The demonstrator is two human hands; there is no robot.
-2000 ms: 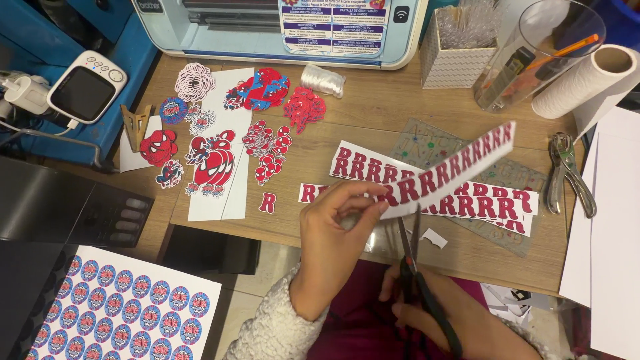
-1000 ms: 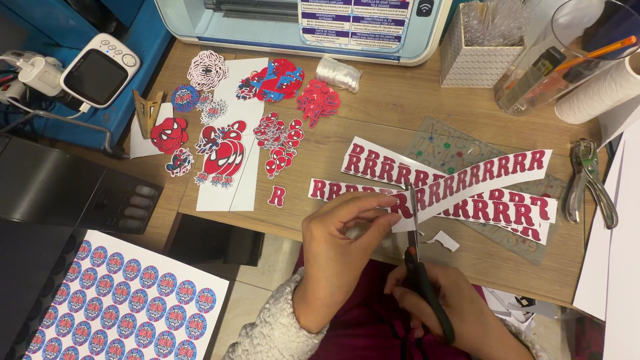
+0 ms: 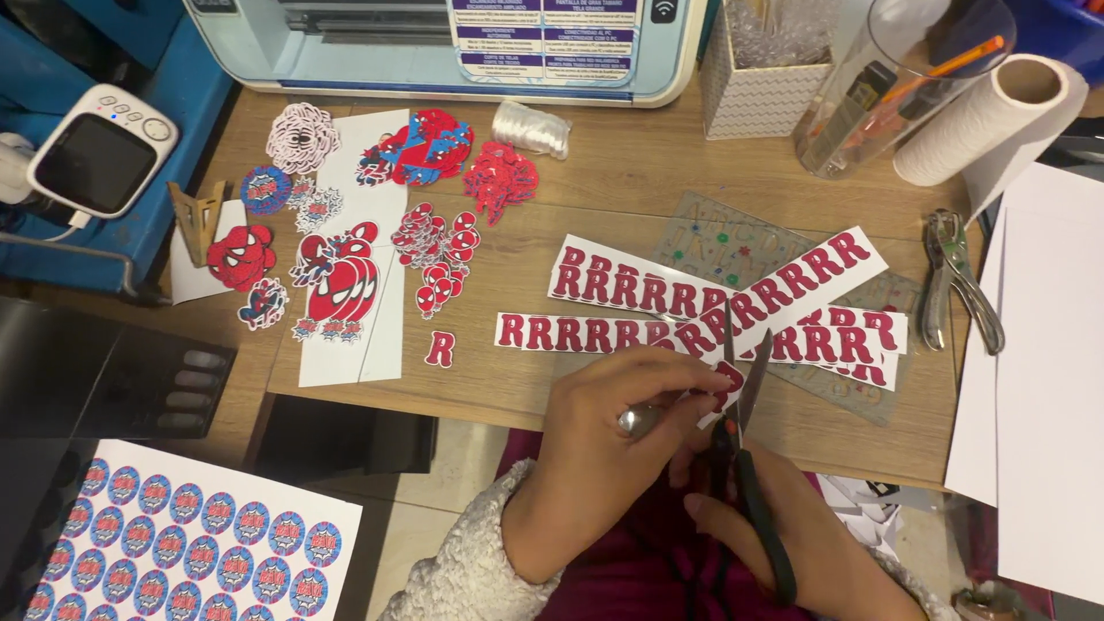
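My left hand, with a ring on one finger, pinches a small paper piece with a dark red letter R near the desk's front edge. My right hand holds black-handled scissors, whose blades stand apart beside that piece. Beyond the blades, a paper strip printed with red R letters lies slanted across other R strips. One cut-out letter R lies to the left. Left of it are red spider-hero cut-outs on white paper.
A light blue cutting machine stands at the back. A clear cup of tools, a white roll and a metal hole punch are at right. Under the strips lies a translucent letter sheet. A sheet of round stickers is at lower left.
A small R piece is now in my left hand, apart from the slanted strip, which rests on the other strips. The scissor blades have opened. Two seconds ago my left hand held that strip raised.
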